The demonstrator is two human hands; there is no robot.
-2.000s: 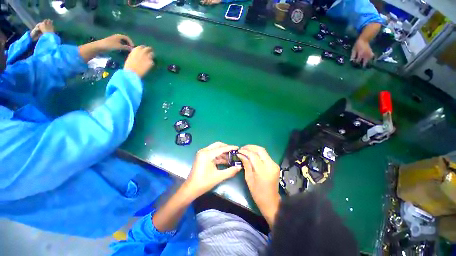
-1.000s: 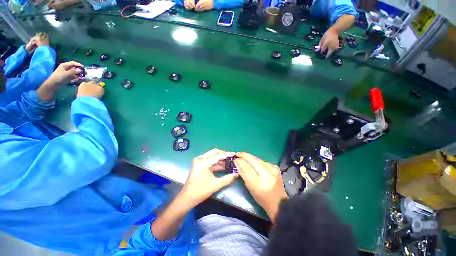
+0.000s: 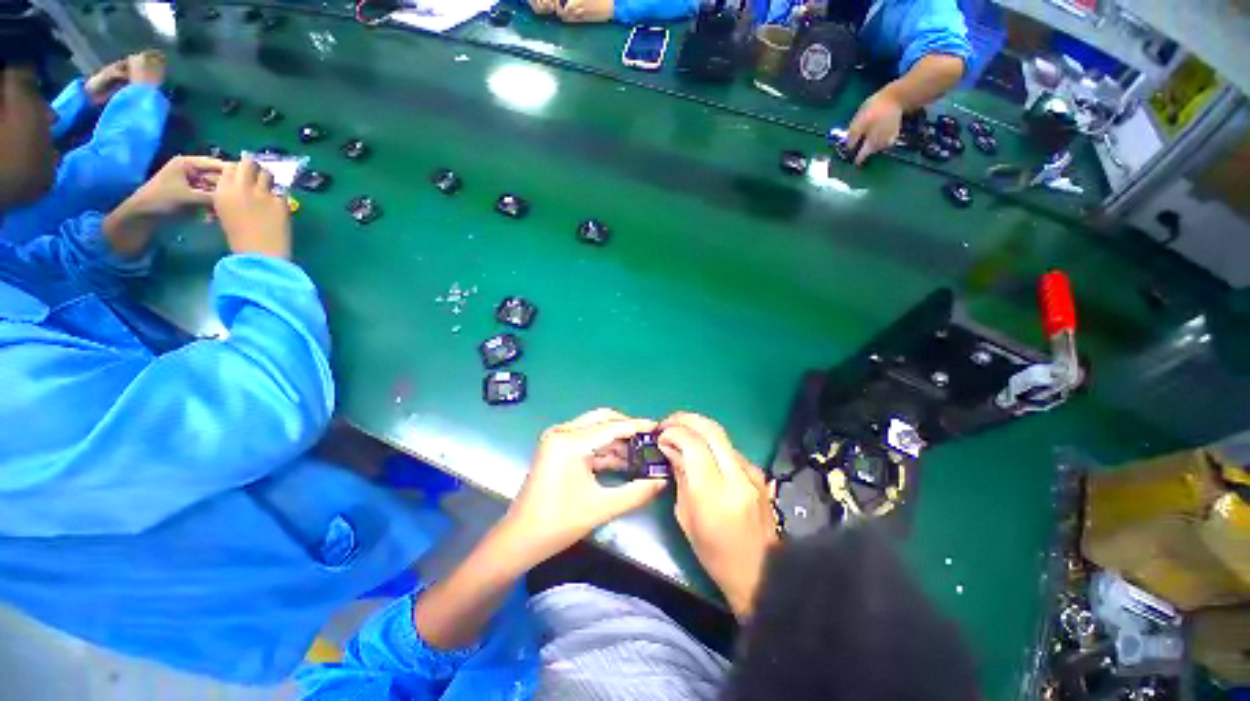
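Observation:
My left hand and my right hand hold a small black device unit between their fingertips, just above the bench's front edge. The fingers cover part of it. Three similar device units lie in a column on the green mat, ahead and to the left. The black toggle-clamp press fixture stands to the right of my hands, its red handle pointing up. Its nest has gold edging.
Pale specks lie beside the column. A row of device units crosses the mat. A cardboard box and small fittings are at the right. Workers in blue sit at the left and opposite; a phone lies opposite.
My hands still hold the unit, with slight finger movement. The neighbouring worker's hands moved left from the row. The opposite worker's hand moved left, away from the dark parts.

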